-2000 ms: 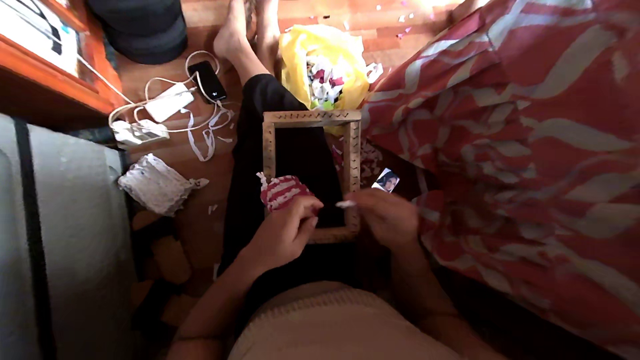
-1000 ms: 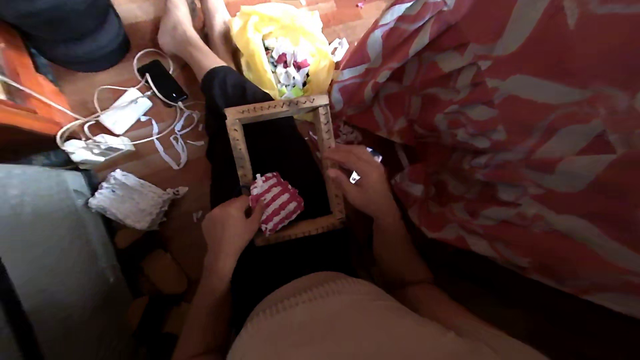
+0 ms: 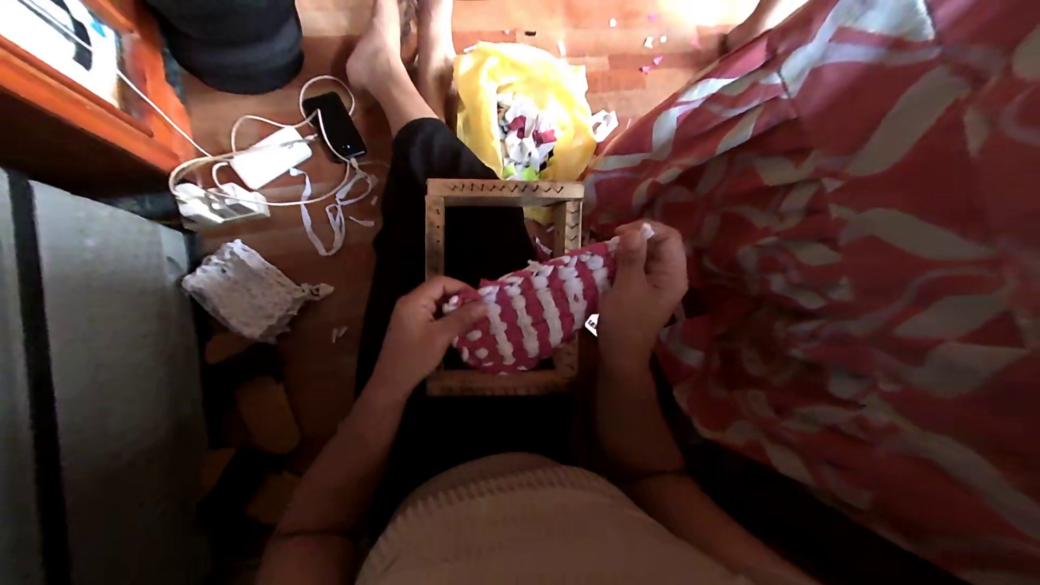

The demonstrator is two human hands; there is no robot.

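Note:
A woven fabric piece with pink and white stripes (image 3: 532,313) is stretched between my two hands. My left hand (image 3: 426,329) pinches its left end, and my right hand (image 3: 646,284) grips its upper right end, with a bit of white material showing at the fingertips. Beneath the piece, a rectangular wooden frame (image 3: 504,383) with zigzag marks or nails along its sides lies on my lap. The woven piece hides part of the frame's opening and of its right side.
A yellow plastic bag (image 3: 479,89) of fabric scraps stands beyond the frame. On the floor at left are a black phone (image 3: 337,126), a white power strip (image 3: 219,203) with cables, and a white woven piece (image 3: 248,291). Red patterned cloth (image 3: 812,244) hangs at right.
One second ago the striped piece hung from my left hand over the frame while my right hand was at the frame's right side. Now both hands hold it, spread out and raised at the right.

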